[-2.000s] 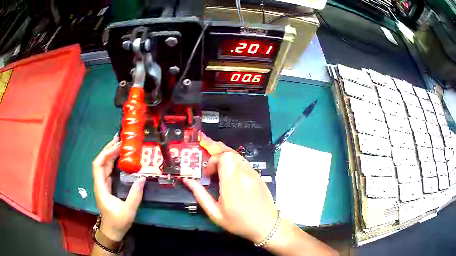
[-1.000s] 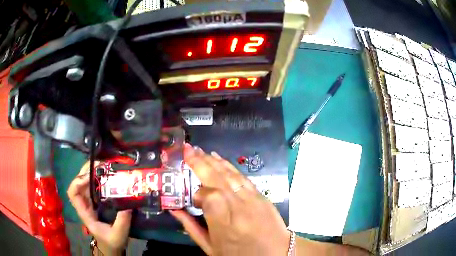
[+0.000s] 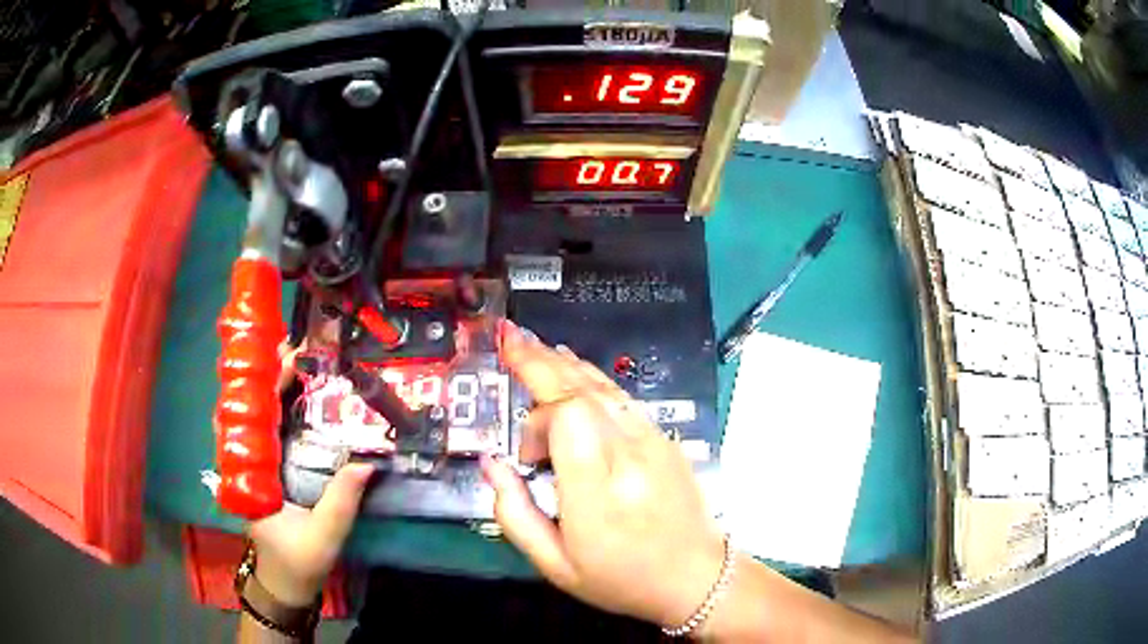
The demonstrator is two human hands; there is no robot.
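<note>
The test fixture (image 3: 611, 327) stands in the middle, with its red clamp handle (image 3: 249, 384) hanging down at the front left. A display board (image 3: 462, 400) with lit, partly glare-blurred digits sits under the clear plate. My left hand (image 3: 300, 535) is at the fixture's front left, its thumb on the front edge below the digits and its fingers mostly hidden by the handle. My right hand (image 3: 604, 472) holds the right end of the clear nest between thumb and index finger. The panel meters (image 3: 626, 94) read .129 above and 00.7 below.
A red tray (image 3: 95, 315) is at the left. A pen (image 3: 783, 287) and a blank paper slip (image 3: 802, 447) lie on the green mat right of the fixture. Rows of white rectangles (image 3: 1013, 340) lie on brown cardboard at the far right. A thin black cable crosses the fixture's upright plate.
The view has shifted and drawn back from the closer, tilted view of a second ago. The upper meter went from .201 to .112 to .129. Both hands stay around the board.
</note>
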